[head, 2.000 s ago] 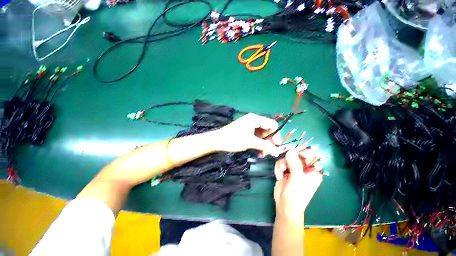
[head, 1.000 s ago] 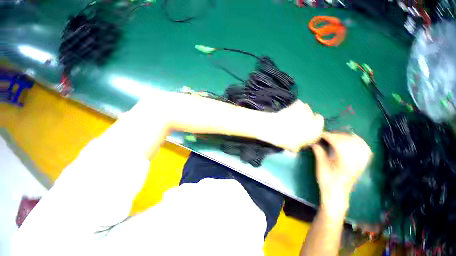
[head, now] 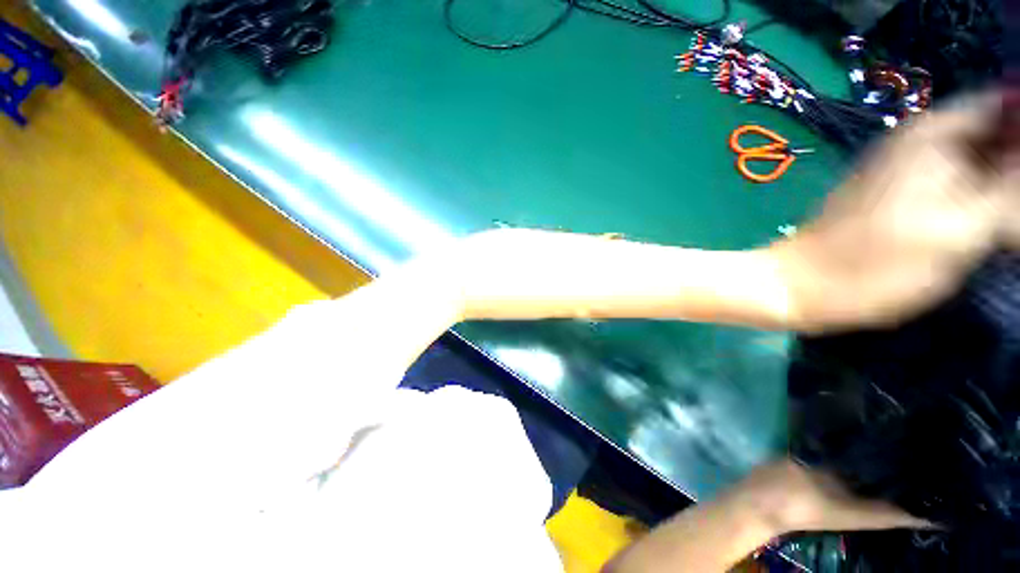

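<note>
The large black harness pile (head: 895,414) lies at the right table edge, blurred and cut off by the picture's edge. My left hand (head: 906,213) reaches across above the top of the pile, blurred; something dark shows by its fingers, and I cannot tell if it is held. My right hand (head: 817,498) is at the lower front side of the pile, blurred, with its fingers partly lost against the black cables. I cannot tell what it grips.
Orange-handled scissors (head: 763,153) lie beyond my left forearm. Wires with red and white tips (head: 744,78) lie at the far side, near a looped black cord (head: 503,43). A smaller harness bunch (head: 246,39) lies at the far left. A dark red box (head: 62,409) is at lower left.
The view has swung right. Both hands have moved from the middle of the table to the harness pile and are now apart. The harness bunch that lay by my left arm no longer shows.
</note>
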